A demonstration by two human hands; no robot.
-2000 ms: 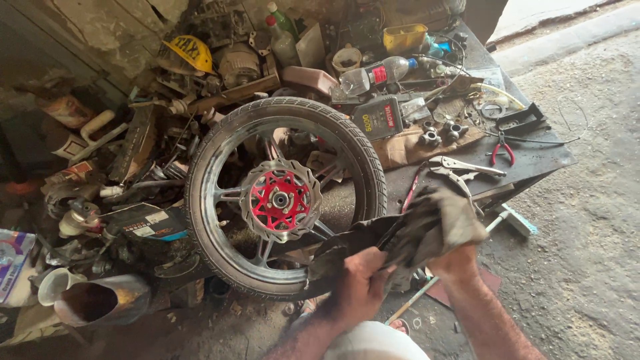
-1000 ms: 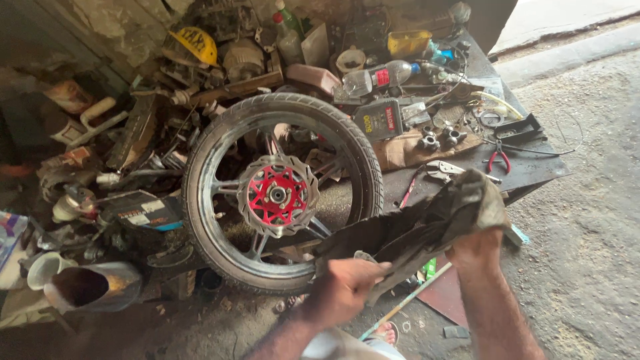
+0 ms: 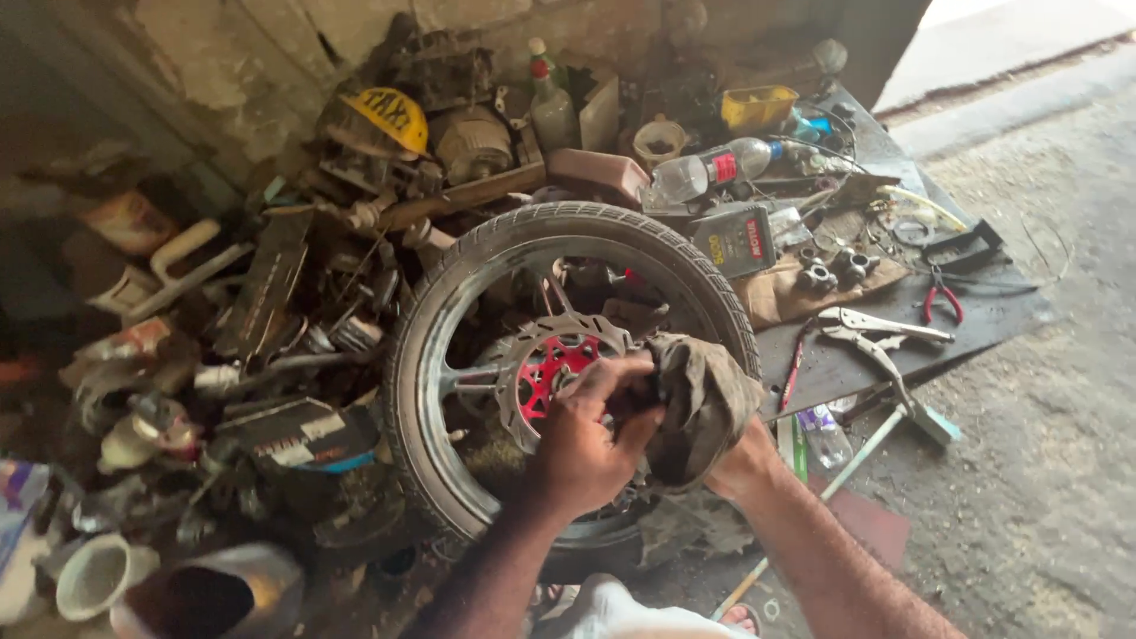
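Note:
A motorcycle wheel [image 3: 415, 382] with a tyre, grey spokes and a slotted brake disc [image 3: 508, 390] around a red centre lies in the middle of the view. Over its right part, my right hand [image 3: 741, 461] holds a bunched, dirty grey-brown cloth [image 3: 706, 404], which hides most of that hand's fingers. My left hand [image 3: 595, 430] is above the disc, thumb and fingers bent towards the left edge of the cloth. Whether those fingers grip the cloth cannot be told. Part of the disc is hidden behind my left hand.
Locking pliers [image 3: 874, 342], red-handled pliers [image 3: 941, 297], a Motul container [image 3: 735, 241] and a plastic bottle [image 3: 714, 173] lie on the bench [image 3: 985, 333] at right. Metal parts crowd the left. A long-handled brush [image 3: 932, 422] and a beige funnel-like cup [image 3: 98, 577] are lower down.
The cloth was spread out between both hands near the wheel's lower right; now it is bunched around my right hand. Both hands have moved up over the wheel.

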